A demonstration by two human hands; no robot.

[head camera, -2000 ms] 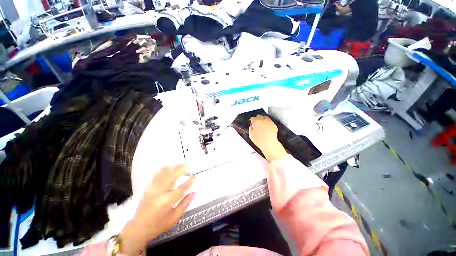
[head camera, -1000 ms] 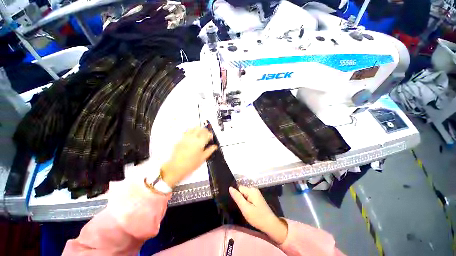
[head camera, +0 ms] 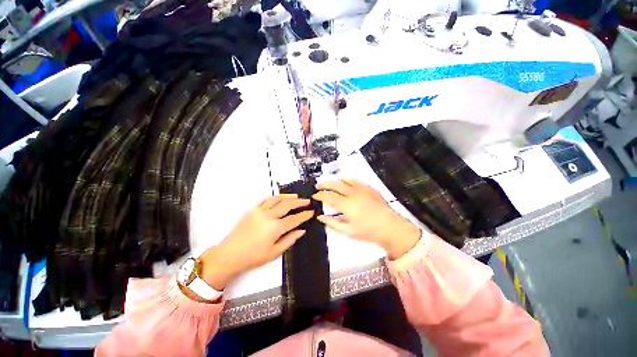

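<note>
A dark strip [head camera: 305, 268] lies lengthwise on the white table, its far end at the presser foot [head camera: 312, 167] and its near end over the table's front edge. My left hand [head camera: 269, 230] rests with its fingertips on the strip's left side, and my right hand [head camera: 360, 215] has its fingertips on its right side, just in front of the foot. Both press it flat. The needle tip is too small to tell. A large fanned bundle of plaid strips [head camera: 129, 188] lies on the left. A pile of plaid strips [head camera: 433, 185] lies under the machine arm.
The white sewing machine head [head camera: 454, 84] with a blue stripe spans the back right. A control panel [head camera: 569, 162] sits on the table at the right. Dark cloth [head camera: 167, 52] is heaped behind the left bundle. The table's ruler-marked front edge [head camera: 360, 280] runs before me.
The strip has moved from slanting near the table's edge to straight in front of the foot. My right hand has moved forward from the strip's near part, to beside my left hand. The view has shifted closer.
</note>
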